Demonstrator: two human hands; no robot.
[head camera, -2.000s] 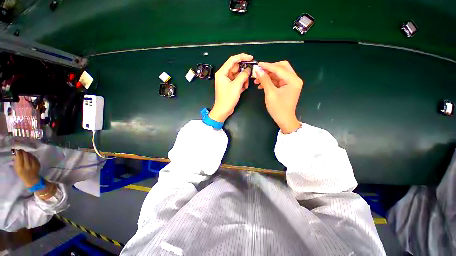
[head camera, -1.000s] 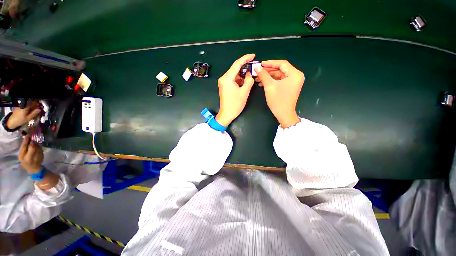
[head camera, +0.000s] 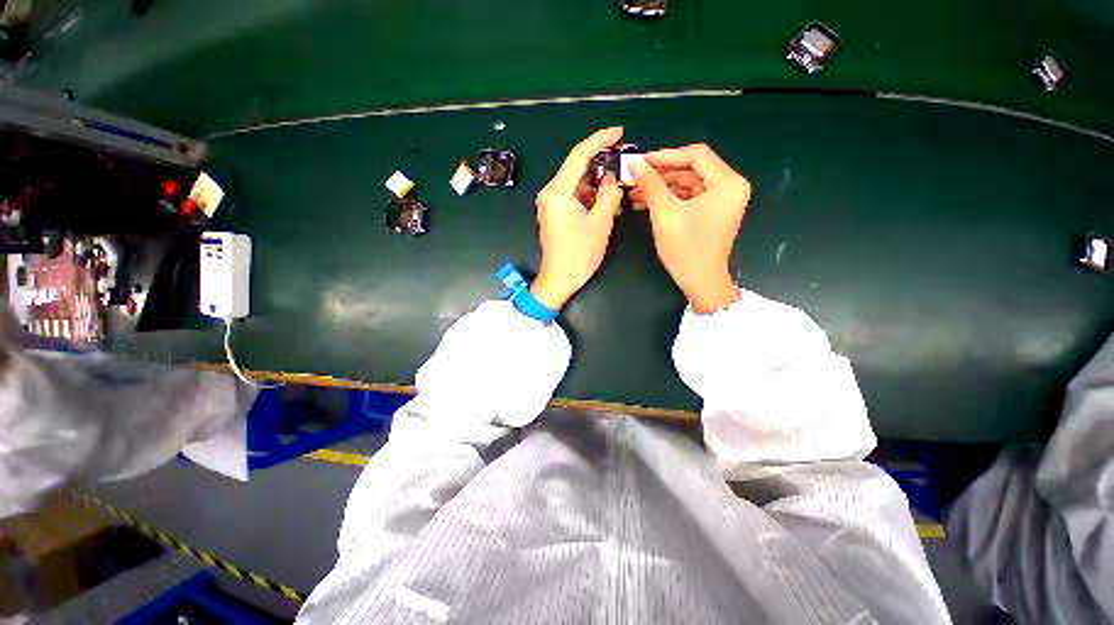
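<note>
My left hand (head camera: 577, 220), with a blue band at the wrist, holds a small black device housing (head camera: 604, 164) above the green work surface. My right hand (head camera: 694, 220) pinches a small white rectangle (head camera: 629, 167) at the housing's right side. The fingers partly hide both pieces, and whether they are joined cannot be told. Two more black housings lie to the left, one nearer the belt (head camera: 496, 167) and one lower (head camera: 407, 217). Each has a white square with a yellowish edge beside it, one at its left (head camera: 462, 178) and one above (head camera: 400, 184).
Units with pale patches lie on the green belt (head camera: 814, 48) beyond the dividing strip. Another unit (head camera: 1093, 253) is at the far right. A white box with a cord (head camera: 225, 275) stands at left, beside a dark cluttered area. Neighbours' white sleeves show at both sides.
The white rectangle shows more clearly between my hands, which have shifted slightly right. The belt units have moved right. The neighbour's hands at left have gone out of view.
</note>
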